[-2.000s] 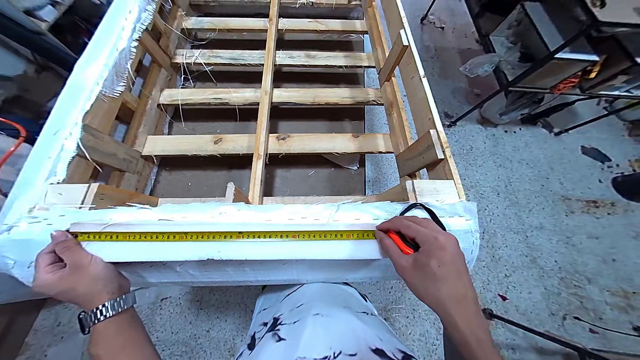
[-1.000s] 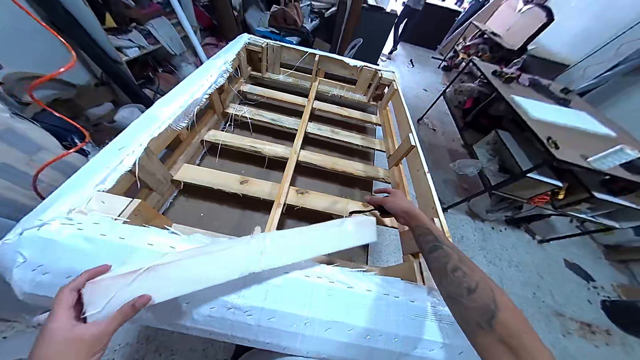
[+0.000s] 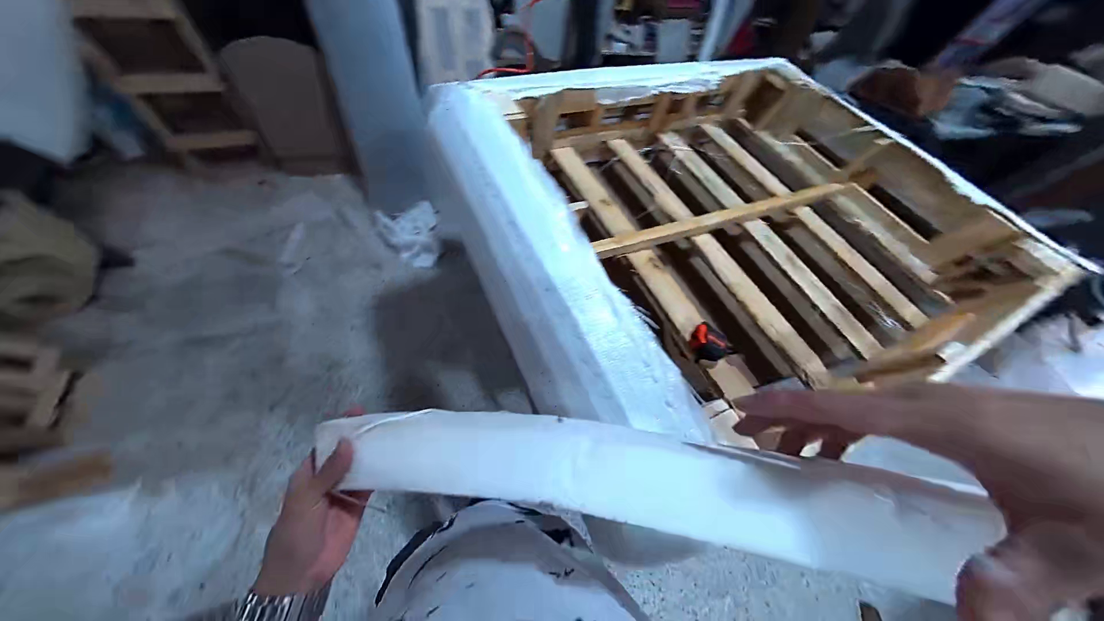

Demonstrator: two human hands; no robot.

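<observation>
A long white padded strip [image 3: 569,466] spans the lower view in front of me. My left hand [image 3: 323,509] grips its left end, thumb on top. My right hand [image 3: 931,448], blurred and close to the camera, is at the strip's right part, with fingers spread over its far edge; whether it grips is unclear. Beyond the strip stands a wooden slatted frame [image 3: 690,228] with white-covered edges [image 3: 552,259]. A red and black tape measure [image 3: 709,341] lies on one of its slats, just beyond my right hand.
Grey concrete floor [image 3: 224,328] extends to the left, with crumpled white material [image 3: 410,233] near the frame's side. Wooden pieces [image 3: 43,414] lie at the left edge. A wooden framework [image 3: 164,82] and a rounded panel [image 3: 280,99] stand at the back left.
The view has swung left. The tape measure, earlier stretched along the white strip, now lies on a slat. The strip has been lifted off the frame's edge, and my right hand has moved from the slats to it.
</observation>
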